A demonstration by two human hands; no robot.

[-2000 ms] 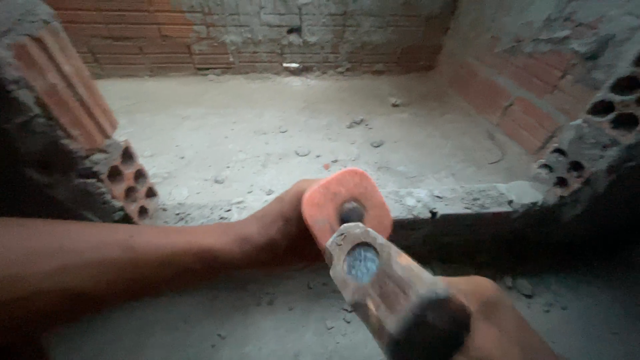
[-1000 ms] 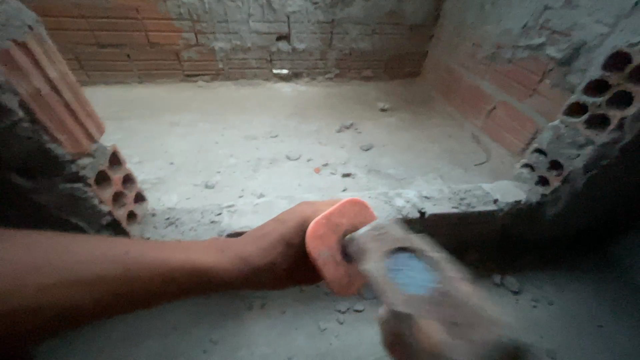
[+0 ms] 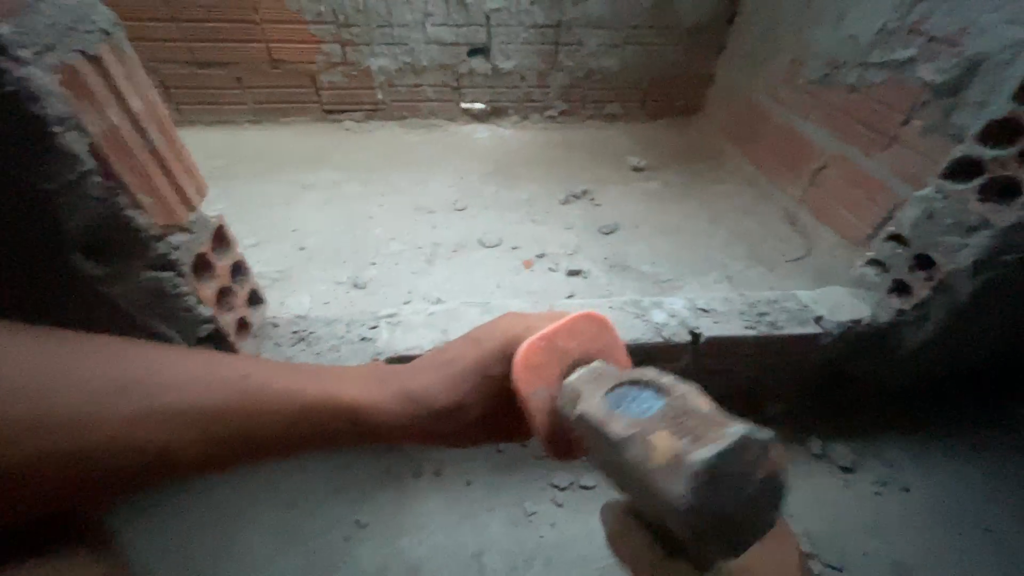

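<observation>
My left hand (image 3: 480,380) is closed around the grip of a chisel, behind its orange hand guard (image 3: 572,352). The chisel's shaft and tip are hidden behind the hand and guard. A worn steel club hammer (image 3: 672,448) has its face against or very close to the chisel's struck end, in the middle of the guard. Below the hammer head, my right hand (image 3: 704,544) holds the hammer, mostly hidden by the head and cut off by the lower edge. Beyond the left hand runs the rough concrete ledge (image 3: 768,308).
Broken hollow bricks (image 3: 228,276) edge the opening at left, and more hollow bricks (image 3: 904,264) at right. Behind lies a dusty concrete floor (image 3: 384,192) with rubble, before a brick wall (image 3: 240,60). Small fragments (image 3: 564,482) lie on the lower floor.
The hammer, blurred and apart from the guard's middle a second ago at most slightly, now shows its face close to the chisel. The left hand keeps its hold on the chisel.
</observation>
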